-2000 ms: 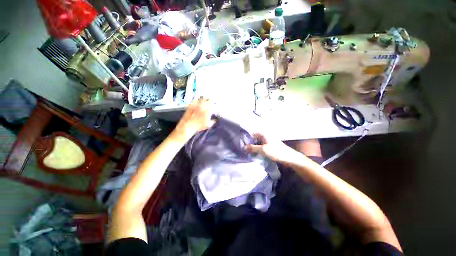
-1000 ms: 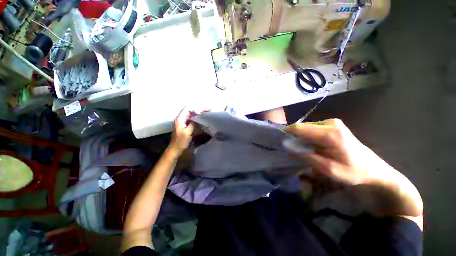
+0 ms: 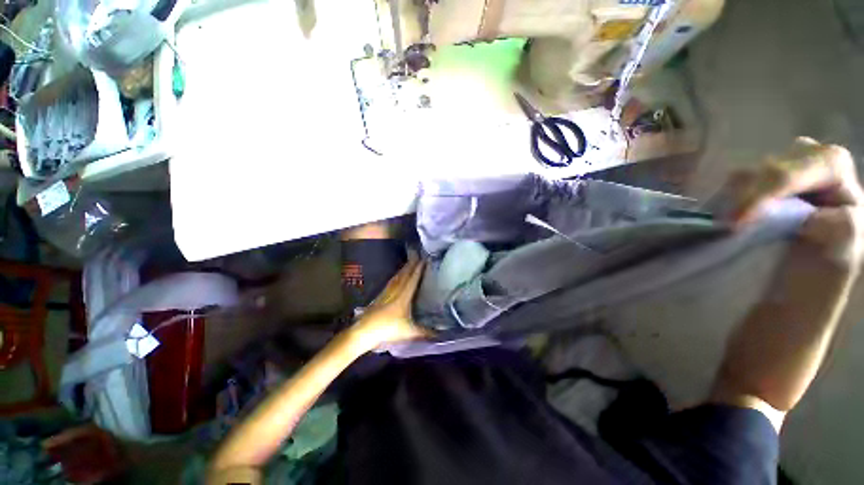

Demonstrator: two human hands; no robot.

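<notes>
A grey-lavender garment piece is stretched from the lap out to the right, below the front edge of the white machine table. My right hand is raised at the far right, blurred, and grips one end of the cloth. My left hand is at the near end of the cloth over the lap; its fingers are partly hidden by the fabric, and it appears to hold the cloth. A pale round patch shows in the folds near the left hand.
The sewing machine stands at the top, with black scissors on the white table. A tray of small grey parts is at upper left. Grey cut pieces with a white tag hang at lower left.
My right hand has moved far right and up, drawing the cloth out long. My left hand has moved off the table edge towards the lap. The view has shifted right.
</notes>
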